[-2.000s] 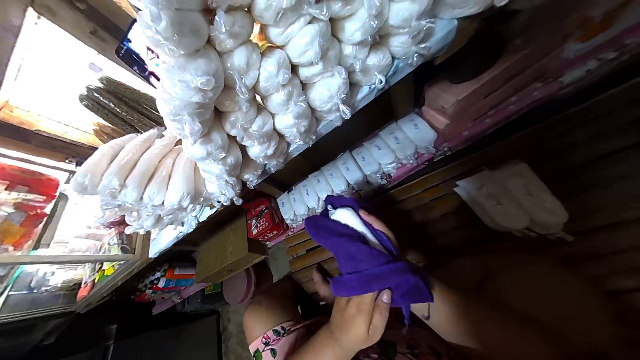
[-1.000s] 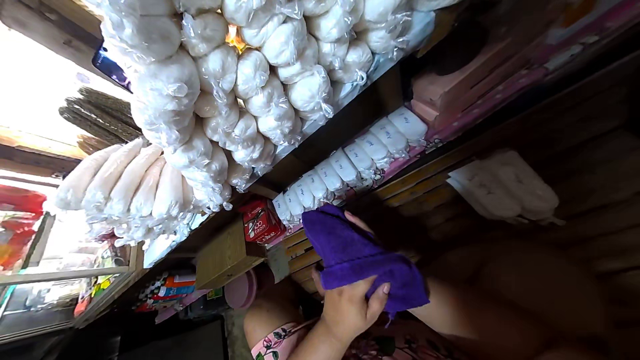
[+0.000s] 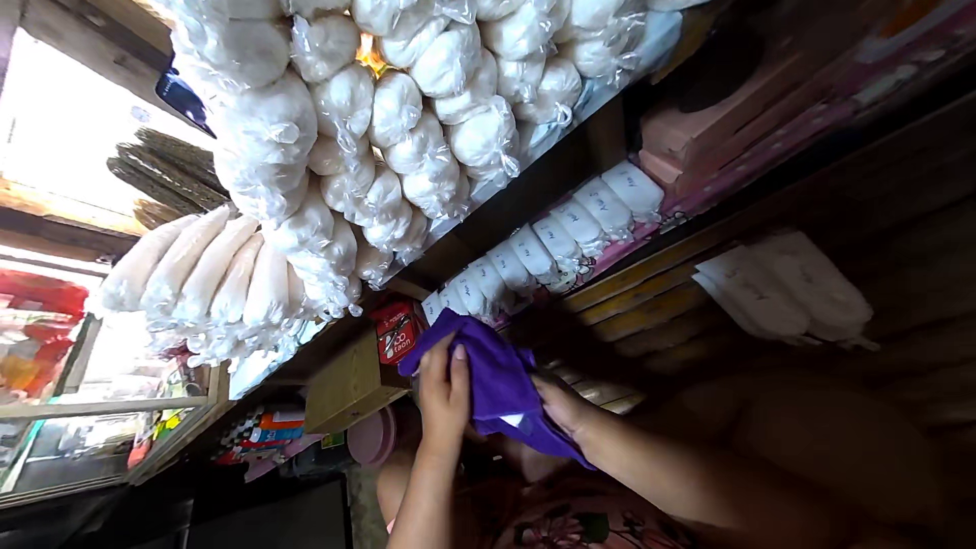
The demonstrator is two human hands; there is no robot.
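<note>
A purple cloth (image 3: 496, 374) is bunched between my two hands in the lower middle of the view, folded around something white that shows in a small gap near its lower edge. My left hand (image 3: 446, 377) lies over the cloth's left side, fingers bent on it. From the right, my right hand (image 3: 564, 404) grips the cloth's edge; some of its fingers are hidden behind the fabric. What the white thing is, I cannot tell. Just beyond the cloth runs a row of white plastic-wrapped packs (image 3: 534, 252) with handwriting on them.
Many clear bags of white round contents (image 3: 450, 61) are stacked on a shelf above. Long filled bags (image 3: 206, 267) lie at the left. A red box (image 3: 396, 332) and a cardboard box (image 3: 343, 389) stand beside the row. Two white packs (image 3: 785, 286) rest on the slatted wood at right.
My left hand has moved from the cloth's lower part up to its left side. My right hand shows more at the cloth's right edge, and the cloth hangs differently.
</note>
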